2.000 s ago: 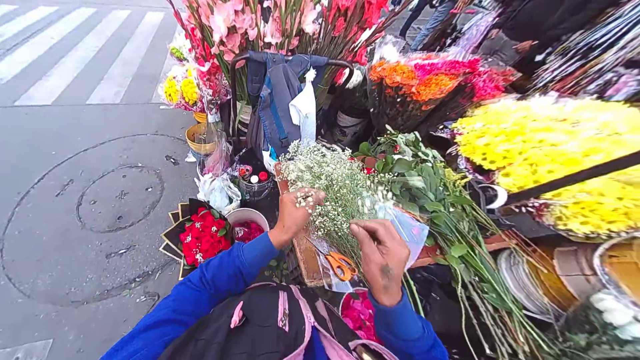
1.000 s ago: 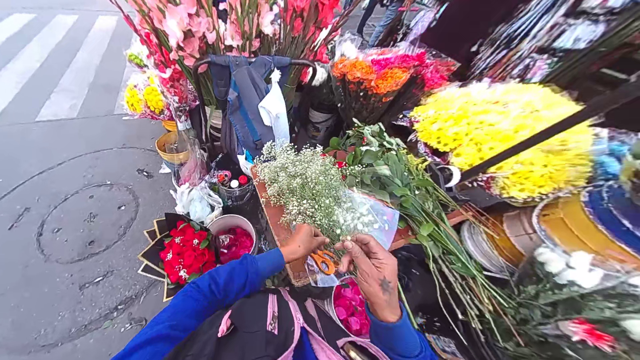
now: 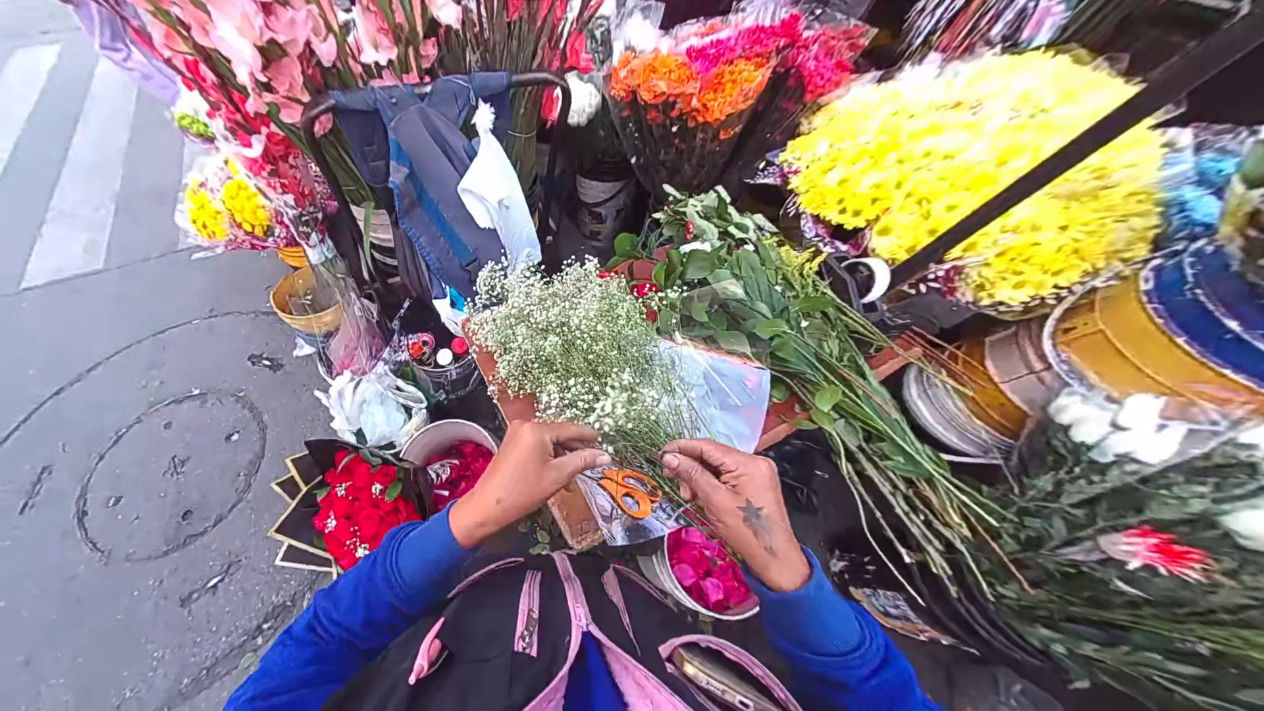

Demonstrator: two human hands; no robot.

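A bunch of white baby's breath [image 3: 578,346] lies over the wooden board [image 3: 578,515] in front of me. My right hand [image 3: 731,494] pinches its thin green stems between thumb and fingers. At the lower left edge of the bunch is my left hand [image 3: 528,474], thumb and forefinger close together; whether a sprig is between them I cannot tell. Orange-handled scissors [image 3: 630,493] lie between the hands on clear plastic wrap [image 3: 726,395], their blades mostly hidden. Leafy green stems [image 3: 829,346] with a few red blooms lie to the right.
A red rose bouquet [image 3: 360,504] in black paper stands at left beside a petal bucket [image 3: 449,439]. Another bucket of pink petals [image 3: 706,573] is below the board. A backpack [image 3: 434,168] hangs on a cart frame behind. Yellow flowers [image 3: 978,178] and paint buckets [image 3: 1150,331] stand right.
My left hand was up in the white blossoms two seconds ago and has come down to the stems' side. A second ago the hands were closer together; now they are slightly apart.
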